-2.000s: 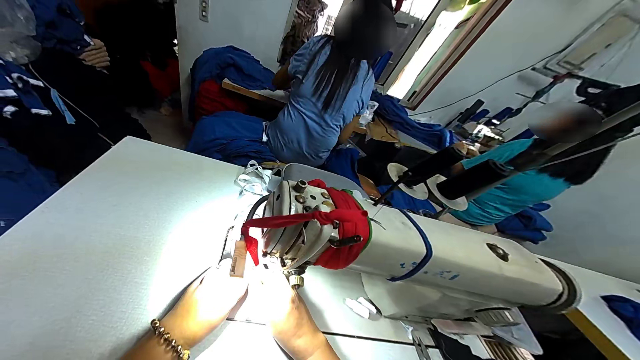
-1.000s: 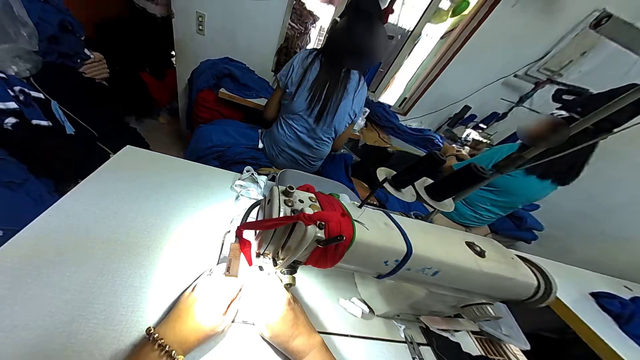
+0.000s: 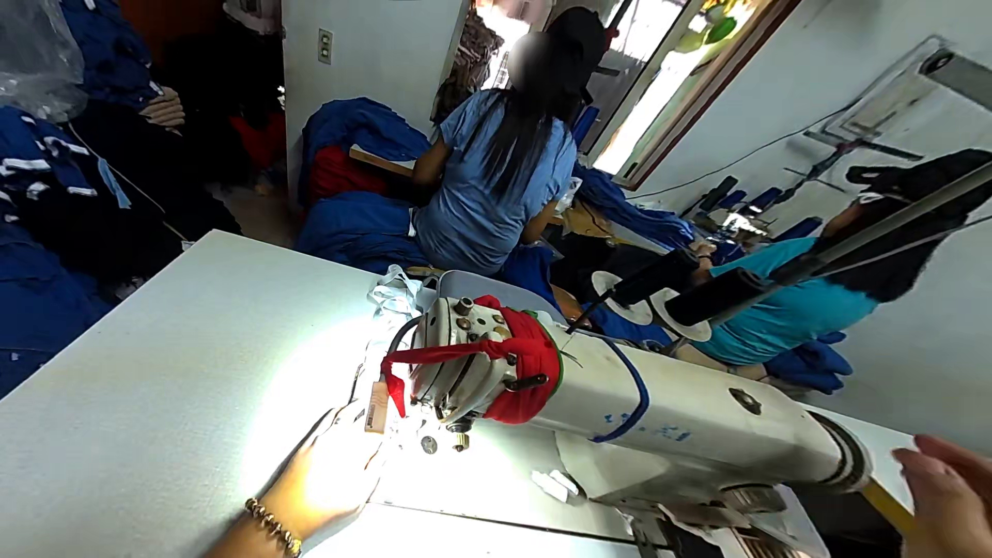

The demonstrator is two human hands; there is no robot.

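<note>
An industrial sewing machine (image 3: 666, 395) with a cream body lies across the view, its head wrapped in red cloth (image 3: 527, 364) and a blue band around its arm. My left hand (image 3: 341, 457), with a beaded bracelet on the wrist, rests on the white table beside the needle area; glare hides its fingertips and whatever lies under them. Close to those fingers hangs a small brown tag (image 3: 377, 408) bearing print. At the right edge, beyond the machine's handwheel end, my right hand (image 3: 949, 496) is raised and partly cut off, with no object visible in it.
The white table (image 3: 155, 372) extends left. Thread cones (image 3: 721, 298) stand behind the machine, and a grey bin (image 3: 496, 291) is behind its head. One person in blue (image 3: 504, 186) sits ahead; another in teal (image 3: 798, 302) is at the right. Dark blue garments (image 3: 46, 279) pile up at the left.
My right hand has left the needle area beside my left hand and moved far right, past the end of the machine. My left hand stays near the needle.
</note>
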